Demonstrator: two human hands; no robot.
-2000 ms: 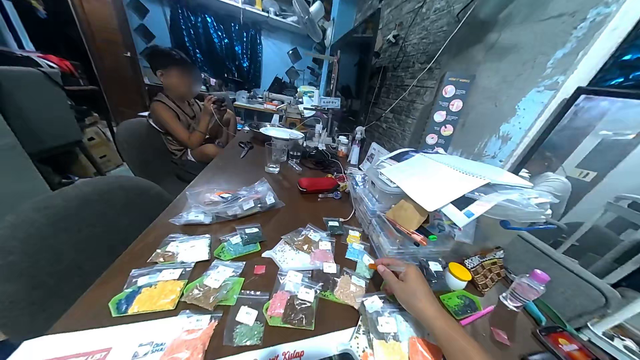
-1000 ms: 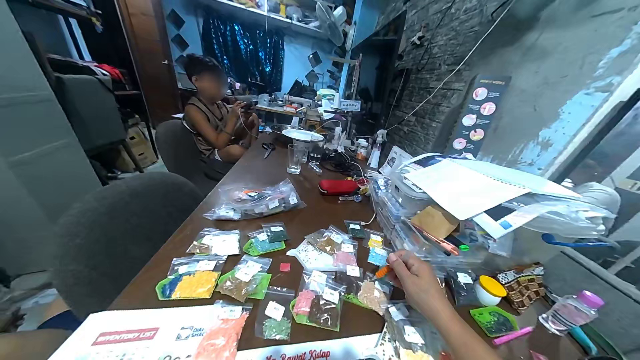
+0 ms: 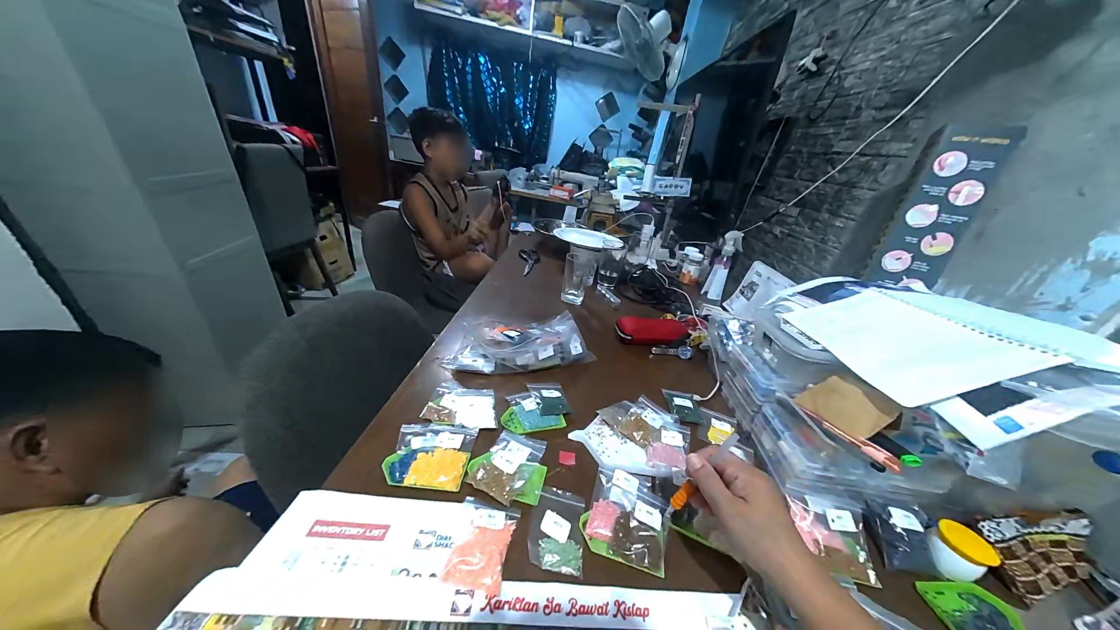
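My right hand (image 3: 739,503) is over the right part of the table, its thumb and fingers closed on a small tool with an orange tip (image 3: 682,495). Beneath and beside it lie small zip bags of coloured beads. A bag of pink and brown beads (image 3: 639,534) rests on a green tray just left of the hand. Further left are a bag of green beads (image 3: 560,556), a bag of orange beads (image 3: 479,551) on a printed sheet (image 3: 350,534), and a bag of yellow beads (image 3: 436,469) on a green tray. My left hand is not in view.
A person in yellow (image 3: 79,560) is at the near left, another person (image 3: 446,210) sits at the far end. Clear plastic boxes (image 3: 787,437) with papers (image 3: 919,341) line the right. A red case (image 3: 652,331), a glass (image 3: 575,278) and a large zip bag (image 3: 521,344) stand or lie farther back.
The person in yellow has come into view at the near left. My right hand still holds the orange-tipped tool near the bead bags. The view has turned left.
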